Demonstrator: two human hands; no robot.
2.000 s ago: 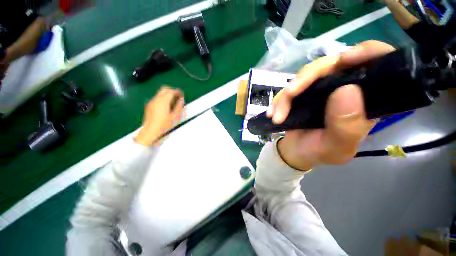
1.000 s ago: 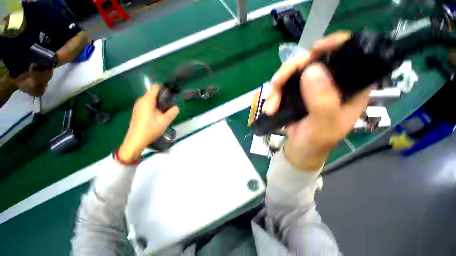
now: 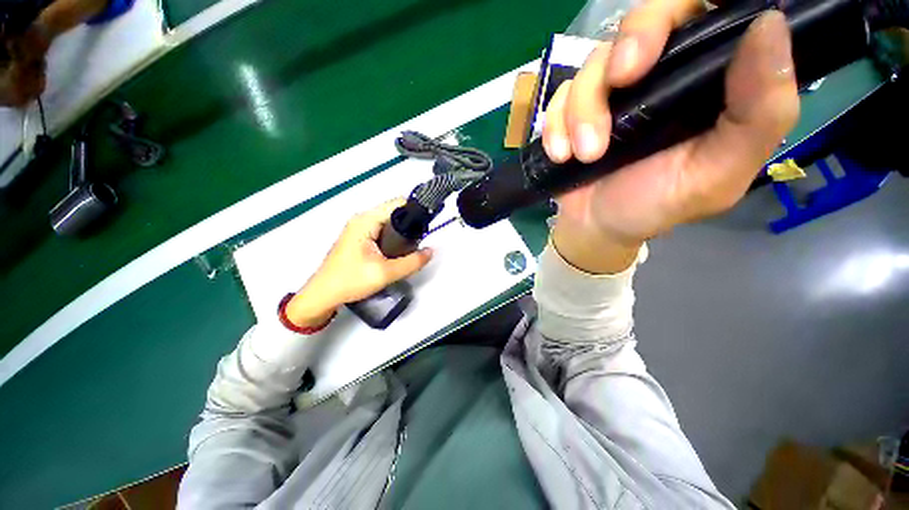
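Observation:
My left hand (image 3: pixel 359 261) is closed around the handle of a dark hair dryer (image 3: pixel 402 231) over the white work pad (image 3: pixel 289 261). The dryer's barrel (image 3: pixel 382 306) shows below my fist. Its black power cord (image 3: pixel 449 164) is bundled in loops at the handle end. My right hand (image 3: pixel 663 149) grips the thick black electric screwdriver (image 3: pixel 588 139), pointed down to the left. The thin bit (image 3: pixel 442 227) reaches the handle end; whether it touches a screw cannot be told.
The screw feeder (image 3: pixel 570 62), partly hidden behind my right hand, stands beside a tan block (image 3: pixel 520 110). Another hair dryer (image 3: pixel 84 204) lies on the green line at left. A person's hand (image 3: pixel 22 75) shows at top left. Cardboard boxes (image 3: pixel 817 478) are at lower right.
My left hand has taken a hair dryer from the line and brought it over the pad. The screwdriver's bit has come to the handle end.

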